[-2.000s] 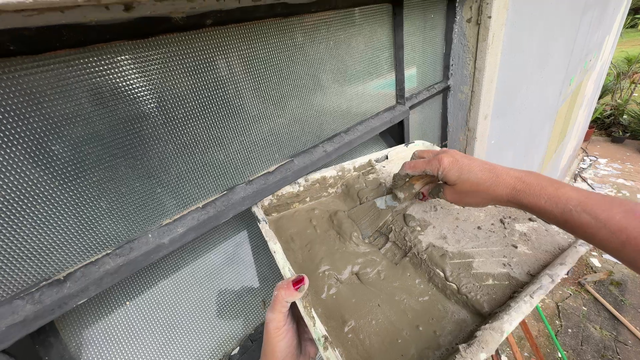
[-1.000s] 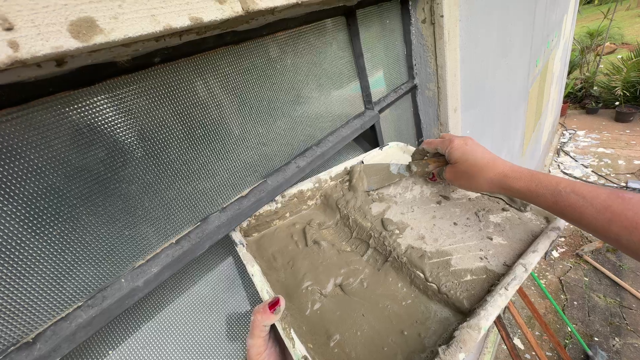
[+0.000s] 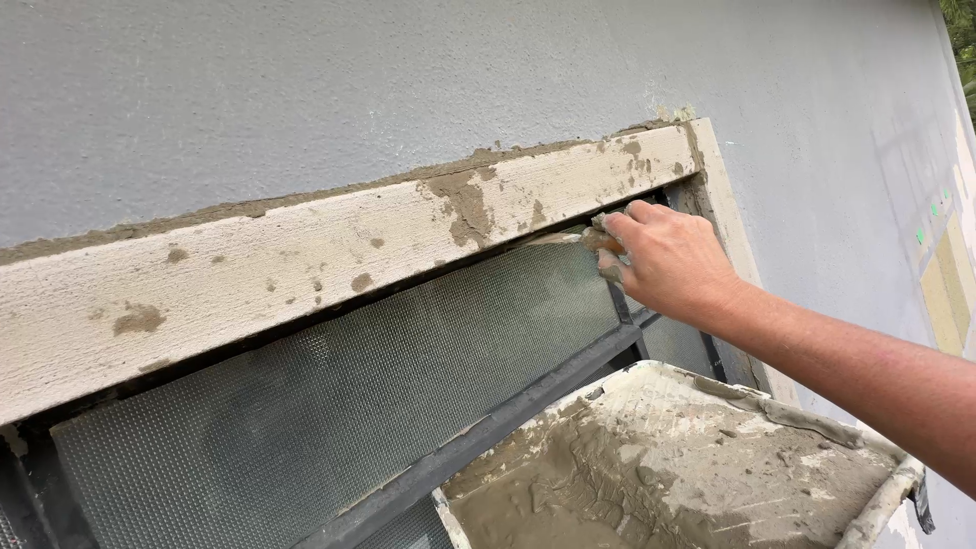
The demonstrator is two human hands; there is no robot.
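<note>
My right hand (image 3: 663, 255), smeared with mortar at the fingertips, grips the handle of a putty knife (image 3: 560, 239). Its blade points left, under the lower edge of the cream lintel trim (image 3: 335, 252) above the window. Below the hand is a white plastic tray (image 3: 884, 499) with wet grey-brown mortar (image 3: 579, 496) at its lower left and a thinner smear over its sloped part. My left hand is out of view. Mortar patches dot the trim, and a rough mortar line (image 3: 305, 200) runs along its top edge.
Textured glass panes (image 3: 343, 396) sit in a dark metal window frame (image 3: 488, 442) behind the tray. A grey painted wall (image 3: 381, 84) rises above the trim and continues to the right, where a yellowish patch (image 3: 945, 286) shows. Foliage appears at the top right.
My right hand has lifted the putty knife from the tray to the underside of the trim. The view has tilted up, and my left hand, earlier on the tray's edge, has left the picture.
</note>
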